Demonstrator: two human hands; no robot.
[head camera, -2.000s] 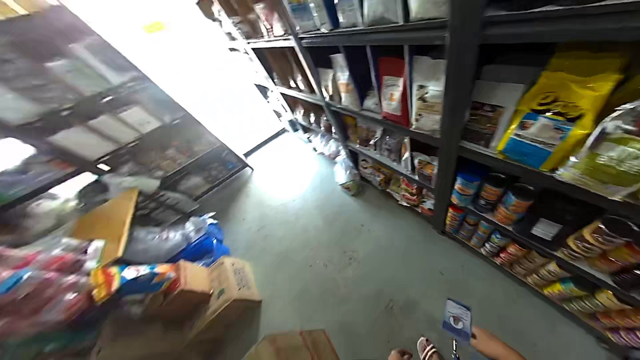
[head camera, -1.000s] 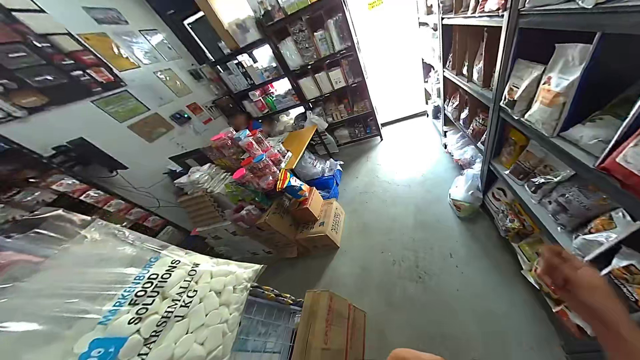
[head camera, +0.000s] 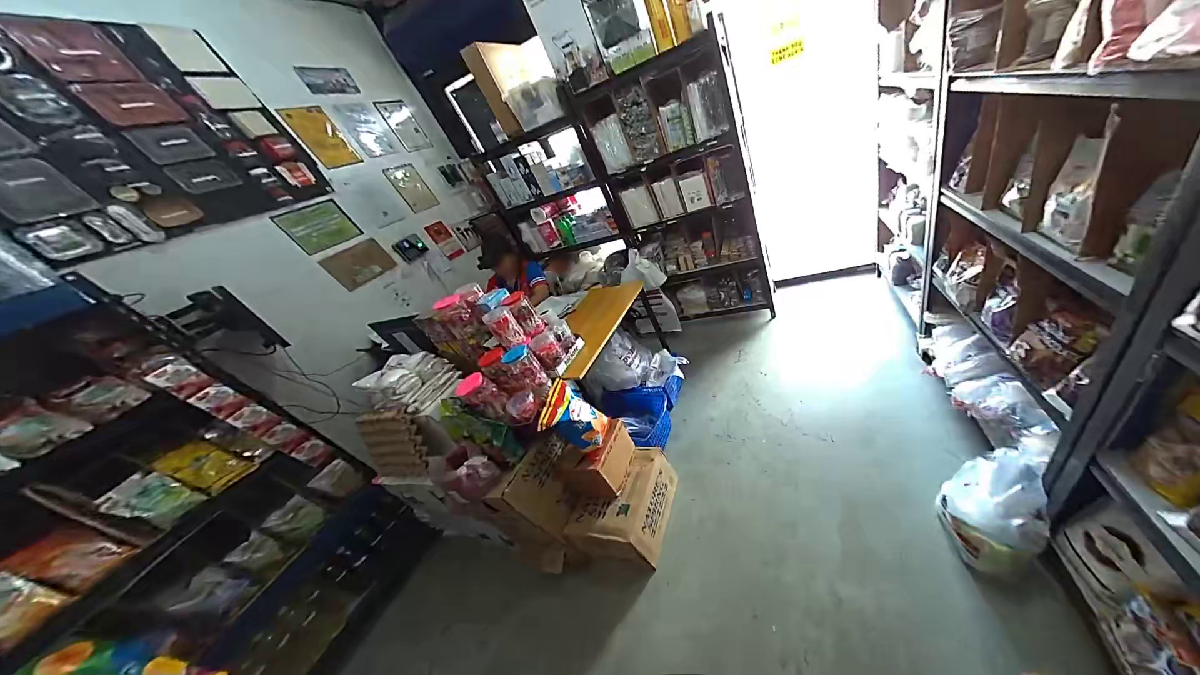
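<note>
Neither my left hand nor my right hand shows in the head view now, so what they hold cannot be seen. Ahead on the left, cardboard boxes (head camera: 623, 516) stand on the floor beside a wooden-topped desk (head camera: 605, 323). Plastic jars with pink, red and blue lids (head camera: 514, 370) are grouped by the desk. A bright blue and yellow packet (head camera: 572, 412) lies on the boxes. Blue plastic baskets (head camera: 642, 417) sit on the floor beyond them, with a filled clear bag (head camera: 621, 361) close by.
Shelves of packets (head camera: 1041, 244) line the right side, with a tied plastic bag (head camera: 996, 511) on the floor against them. Low racks of goods (head camera: 187, 506) run along the left wall. A person (head camera: 517, 272) sits behind the desk. A bright doorway (head camera: 825, 141) lies ahead, left of the right shelves.
The view has moved forward and turned left. A hand seen at the right and a large bag of marshmallows at the lower left one second ago are out of view.
</note>
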